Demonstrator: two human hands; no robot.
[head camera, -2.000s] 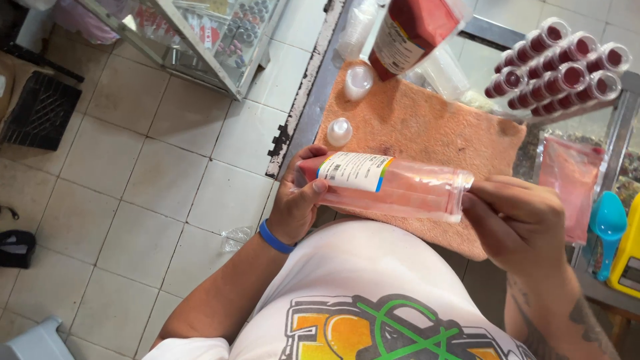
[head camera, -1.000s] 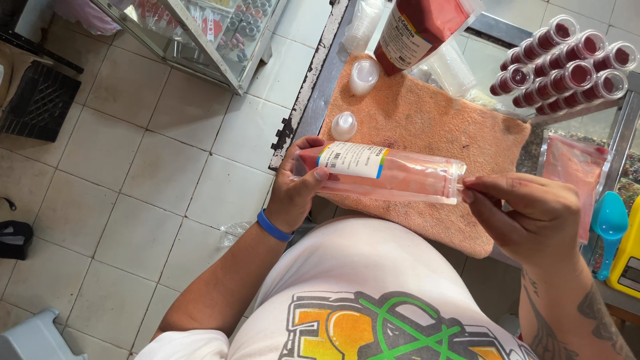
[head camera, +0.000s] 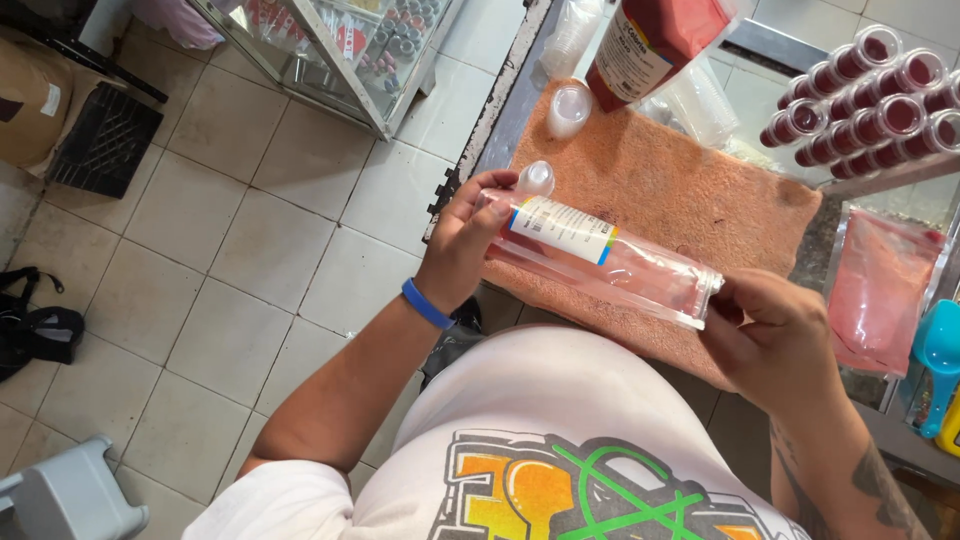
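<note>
A clear plastic pouch (head camera: 645, 274) with reddish contents and a printed label lies across both hands, above an orange towel. My left hand (head camera: 469, 232) grips its left, bottom end. At the zip-top end on the right, my right hand (head camera: 765, 330) pinches the edge; its fingertips are partly hidden. Just beyond my left fingers is a small clear cup (head camera: 536, 178), with a larger clear cup (head camera: 569, 109) farther up on the orange towel (head camera: 675, 169). A fuller red pouch (head camera: 652, 45) stands at the towel's far edge.
Stacked small cups (head camera: 862, 127) with dark red contents stand at the far right. Nearer are a flat pink pouch (head camera: 881, 292) and a blue scoop (head camera: 937, 337). Empty stacked cups (head camera: 697, 101) lie behind the towel. A glass display case (head camera: 337, 60) stands left of the table.
The held pouch has tilted, its zip end now lower towards my body. Both hands still hold it at its two ends.
</note>
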